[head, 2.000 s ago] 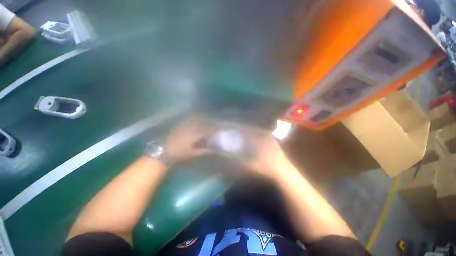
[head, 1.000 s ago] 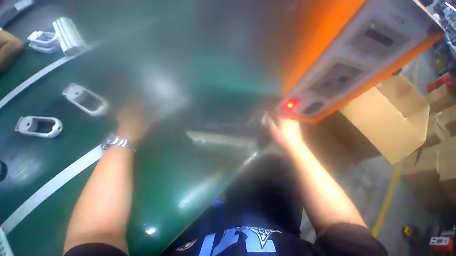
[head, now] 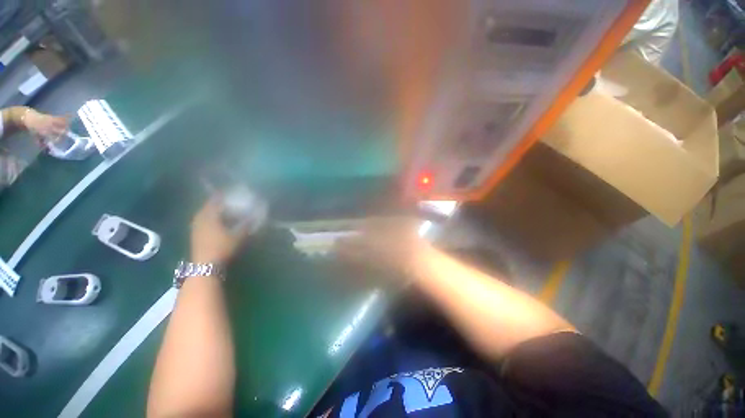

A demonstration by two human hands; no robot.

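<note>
My left hand (head: 219, 230), with a metal watch at its wrist, is over the green belt left of the fixture. Its fingers are around a blurred whitish piece (head: 243, 207) that looks like a plastic housing. My right hand (head: 388, 243) is strongly blurred at the right end of the cream fixture (head: 318, 237); whether it holds anything cannot be told. Loose light grey housings (head: 127, 237) with open windows lie on the belt at the left. The dark area behind the fixture is blurred.
The orange-sided machine box (head: 490, 106) with a glowing red spot (head: 425, 180) stands above my right hand. Another person's hand (head: 47, 124) is at a housing beside a white slotted strip (head: 104, 127). An open carton (head: 645, 139) is at the right.
The view has shifted. My right hand has moved from the machine box's lower corner to the fixture. A whitish piece now shows in my left hand. The other person's hand has reached a housing.
</note>
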